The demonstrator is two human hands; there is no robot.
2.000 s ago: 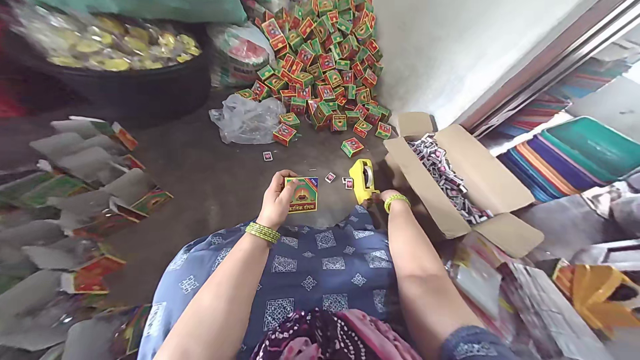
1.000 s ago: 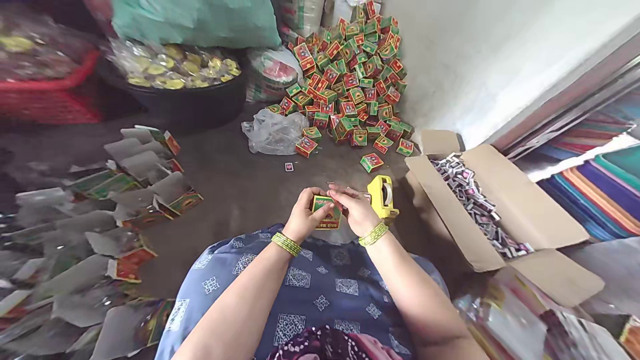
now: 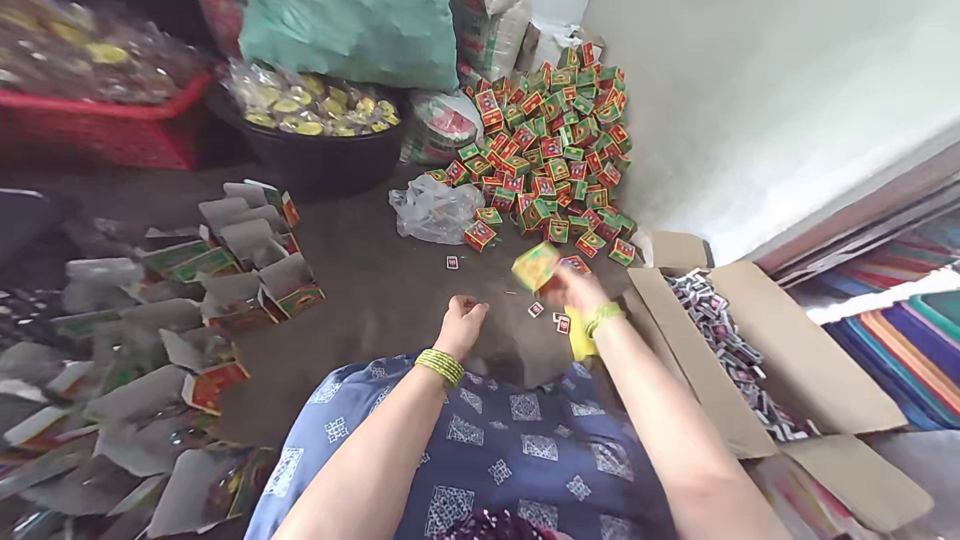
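Note:
My right hand (image 3: 581,289) holds a small green and yellow printed carton (image 3: 536,265), blurred, above the floor by the near edge of a heap of closed red and green cartons (image 3: 551,146). Under that forearm lies a yellow tape dispenser (image 3: 579,334), partly hidden. My left hand (image 3: 461,326) hovers over the floor with fingers curled and nothing seen in it. Small printed packets (image 3: 562,323) lie between my hands and the dispenser, and a single packet (image 3: 451,262) lies farther off.
Open cartons (image 3: 225,300) stand in rows at the left. A cardboard box (image 3: 817,352) of small packets stands at the right. Behind are a clear plastic bag (image 3: 436,210), a black tub (image 3: 322,161) and a red basket (image 3: 97,124) of wrapped items, beside a white wall (image 3: 765,97).
My hands, together at a carton one second ago, are now apart. My right hand has carried a carton forward toward the heap; my left hand has let go of it.

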